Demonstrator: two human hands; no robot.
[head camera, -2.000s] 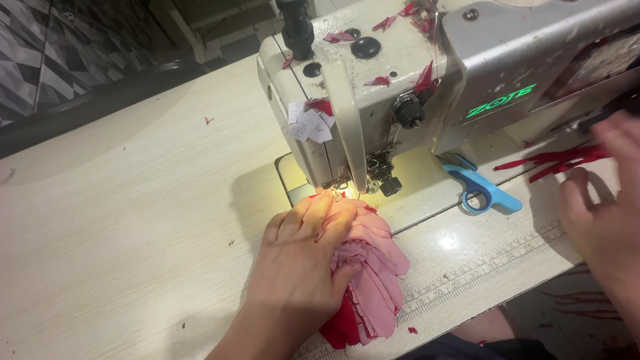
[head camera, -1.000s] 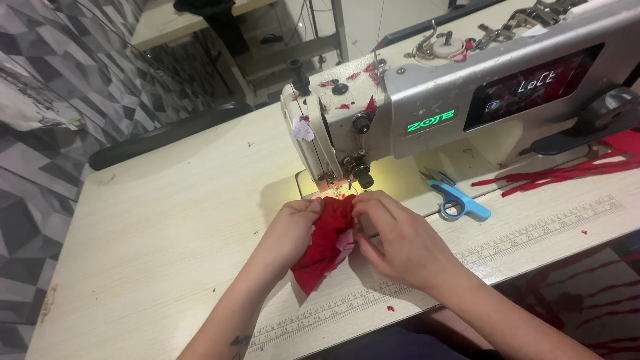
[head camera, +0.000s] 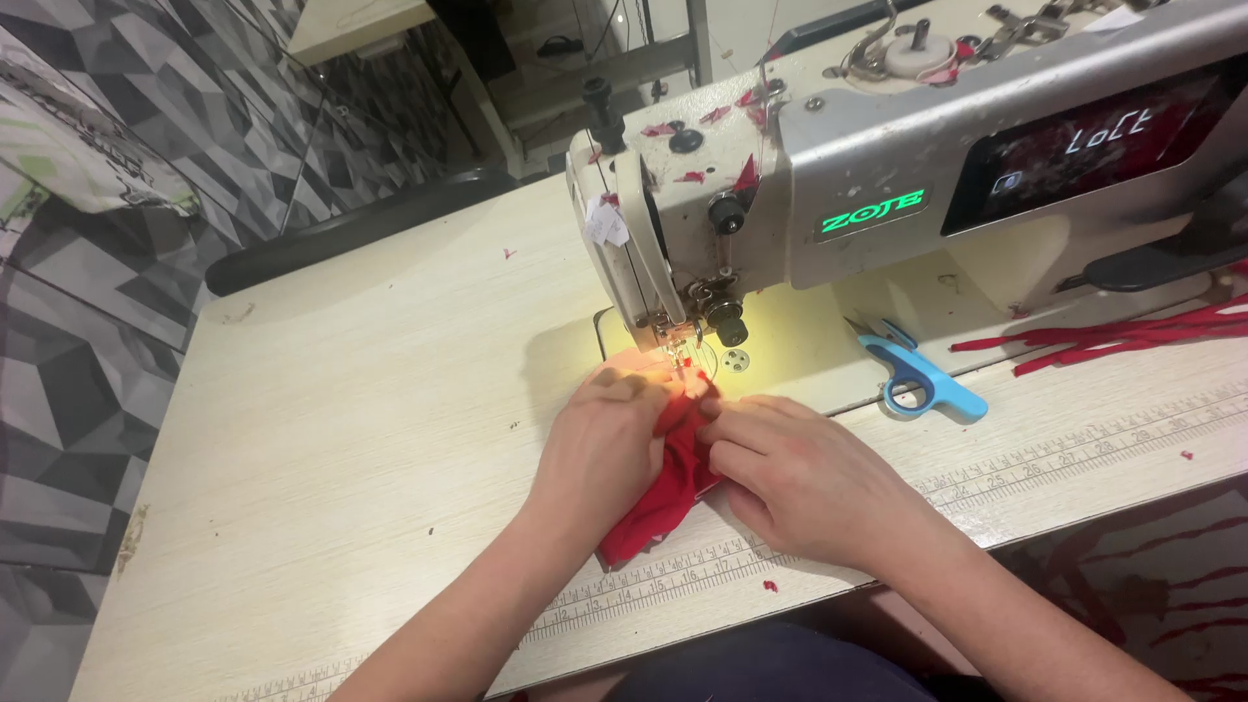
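Observation:
Red and pink fabric (head camera: 663, 502) lies gathered below the lit needle area of a Zoje sewing machine (head camera: 868, 146). My left hand (head camera: 609, 439) presses on the fabric's left side, its fingers close to the presser foot (head camera: 676, 353). On the right side, my right hand (head camera: 804, 468) grips the fabric edge between thumb and fingers. The fingers partly hide the cloth, and whether the needle is in it cannot be told. Blue thread snips (head camera: 921, 375) lie on the table to the right of the machine's needle end.
Red fabric strips (head camera: 1102, 336) lie at the right under the machine arm. A printed ruler scale (head camera: 721, 565) runs along the table's front edge. Small red scraps rest on the machine head and table. A black padded bar (head camera: 361, 229) borders the table's far left edge.
My right hand has come from the far right, near the red strips, to the fabric. The cloth showed mostly pink layers at first and now shows mostly red. The view has shifted.

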